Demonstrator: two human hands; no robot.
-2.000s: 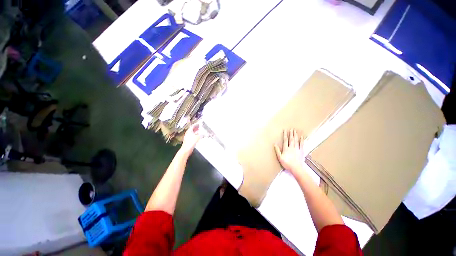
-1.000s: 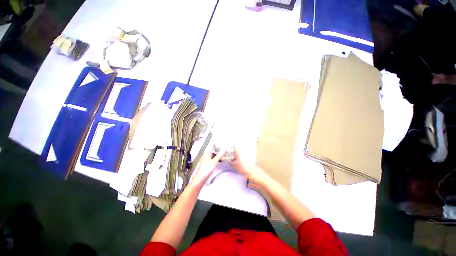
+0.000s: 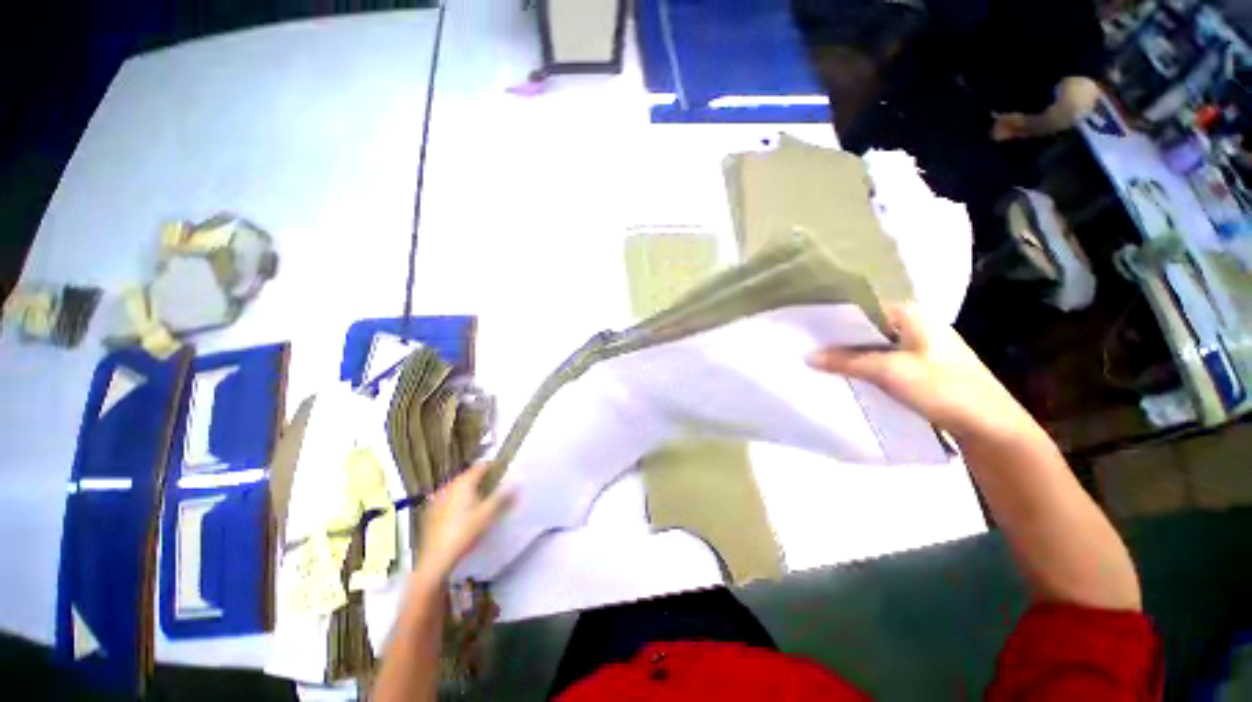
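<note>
My left hand (image 3: 460, 521) holds the near left end of a white cut piece (image 3: 687, 391) with a khaki cut panel (image 3: 769, 281) folded along its far edge. My right hand (image 3: 913, 370) grips the right end of these same pieces. They are spread between my hands, partly over a narrow khaki panel stack (image 3: 714, 507) on the white table. The wide khaki panel stack (image 3: 810, 199) lies behind, partly covered. The bundle of small khaki pieces (image 3: 433, 425), with a dark tie, lies beside my left hand.
Small blue templates (image 3: 227, 494) lie at the left. A ring-like heap of small pieces (image 3: 206, 281) is at the far left. A large blue template (image 3: 735, 55) and dark-framed rack (image 3: 582, 34) are at the back. A person's hand (image 3: 1050, 113) shows beyond the table at the right.
My hands were together near the table's front edge and have moved apart, now holding the white and khaki pieces stretched between them. The view has turned to the right.
</note>
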